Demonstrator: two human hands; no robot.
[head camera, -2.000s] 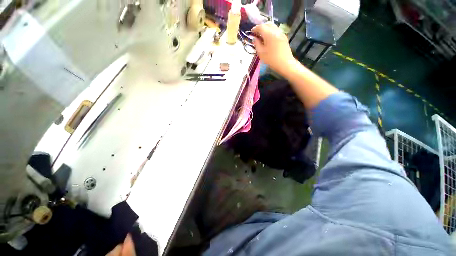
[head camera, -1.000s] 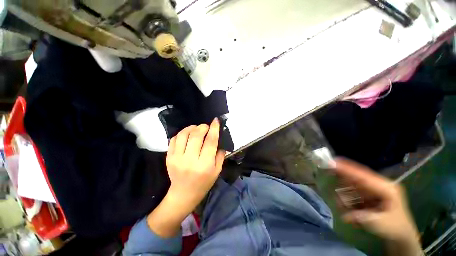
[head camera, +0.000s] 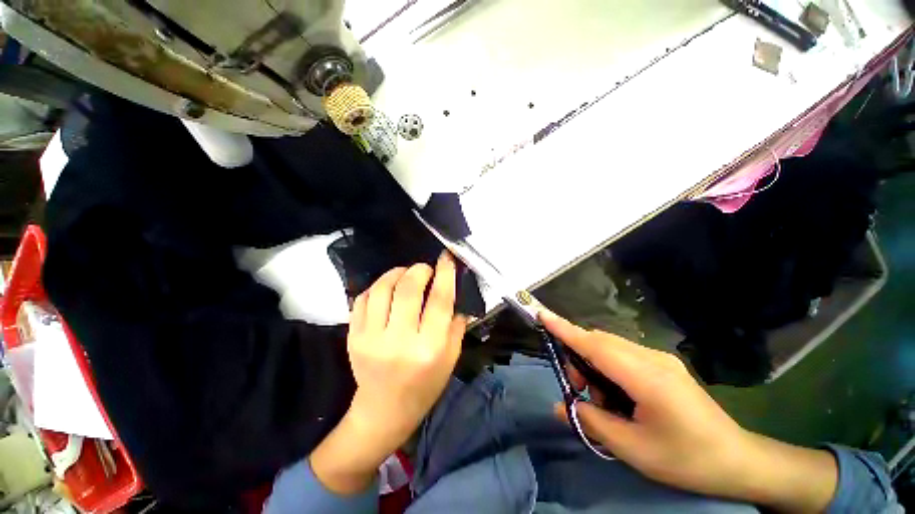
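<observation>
A large black garment piece (head camera: 191, 331) lies over the left of the white table (head camera: 602, 171) and under the machine head (head camera: 241, 60). My left hand (head camera: 406, 341) lies flat with its fingertips pressing the garment's edge down near the table's front edge. My right hand (head camera: 652, 402) holds scissors (head camera: 524, 301) by their dark handles. The blades point up and left, at a small black tab (head camera: 445, 215) on the garment's edge. Whether they cut into the cloth cannot be told. The ribbed cream-yellow knob (head camera: 347, 107) is above the cloth; the needle point is hidden.
A red plastic basket (head camera: 95, 472) with white papers stands at the left. Pink cloth (head camera: 742, 191) hangs under the right table edge, above a black cloth heap (head camera: 763, 271) in a pale-rimmed bin. A dark pen-like tool (head camera: 778, 22) lies at the table's upper right.
My right hand first reached to the table's far end, then came back blurred and now holds the scissors at the garment's edge. My left hand stays on the cloth. The camera view has turned left.
</observation>
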